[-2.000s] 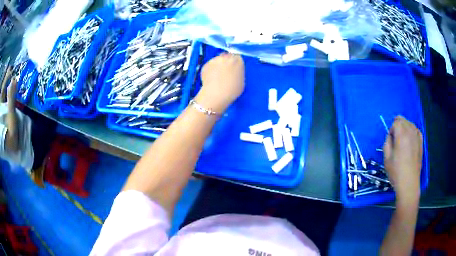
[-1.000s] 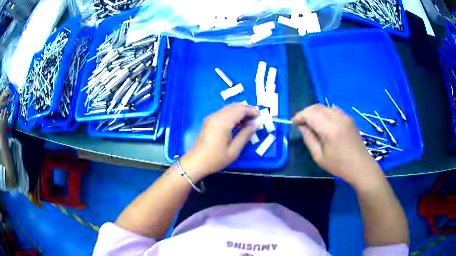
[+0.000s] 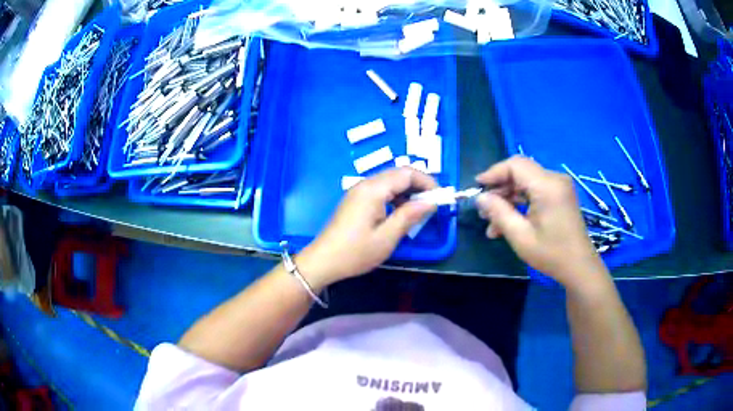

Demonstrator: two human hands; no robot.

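Note:
My left hand [image 3: 376,215] is over the front of the middle blue tray [image 3: 277,229] and pinches a white sleeve [image 3: 438,195] that lies sideways. My right hand [image 3: 534,210] is over the gap between the middle and right trays. Its fingertips hold a small silvery rod end [image 3: 468,193] at the right end of the sleeve; whether the rod is inside the sleeve cannot be told. Other white sleeves [image 3: 366,132] and one narrow metal tube [image 3: 382,85] lie in the middle tray. Thin rods with dark ends [image 3: 631,160] lie in the right tray [image 3: 554,72].
A clear plastic bag [image 3: 297,24] with white sleeves lies behind the middle tray. Stacked trays heaped with silver tubes [image 3: 189,100] and thin rods [image 3: 60,104] stand at the left. Another filled tray [image 3: 615,16] is at the back right. Red stools [image 3: 96,273] stand beyond the bench edge.
Both hands have come together from the trays over the last two seconds. Since a second ago, the long rod between them shows only as a short end at the sleeve.

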